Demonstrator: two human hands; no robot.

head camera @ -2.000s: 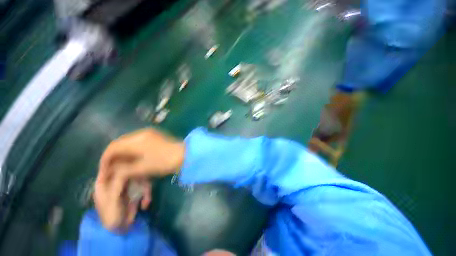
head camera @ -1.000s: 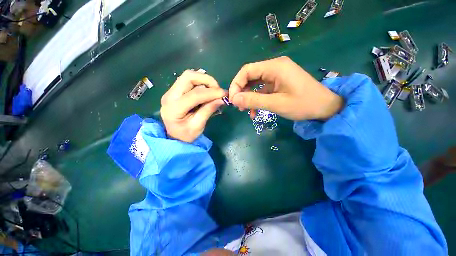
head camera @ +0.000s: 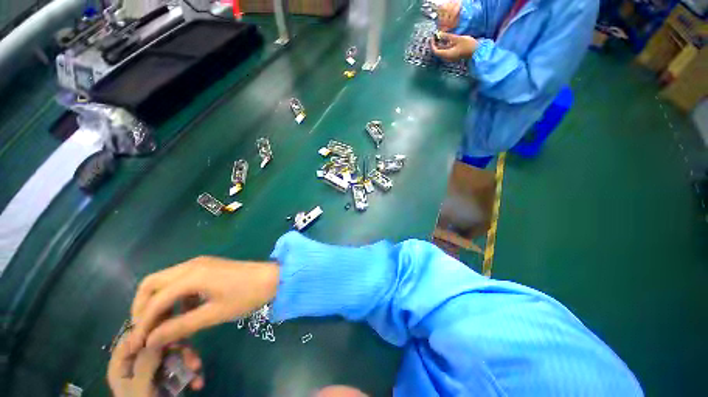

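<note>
My left hand (head camera: pixel 133 371) is at the lower left, partly cut off and slightly blurred. It holds a grey device sub-assembly (head camera: pixel 177 374) between its fingers. My right hand (head camera: pixel 203 298) reaches over it from the right, fingertips at my left hand. Whether my right fingers grip anything is hidden. A loose heap of tiny white gaskets (head camera: pixel 255 321) lies just right of and below my right hand, partly covered by it. One single gasket (head camera: pixel 307 338) lies apart from the heap.
A unit pile (head camera: pixel 341 159) lies beyond my right sleeve, with several loose units (head camera: pixel 239 177) to its left. A person in a blue smock (head camera: pixel 518 74) works at the far right. A cardboard box (head camera: pixel 468 203) stands beside the bench. A black machine (head camera: pixel 167 70) is at the far left.
The view has swung right, showing the other worker and floor. My hands now appear lower left, with the right hand over the left. The grey unit shows more clearly in my left hand.
</note>
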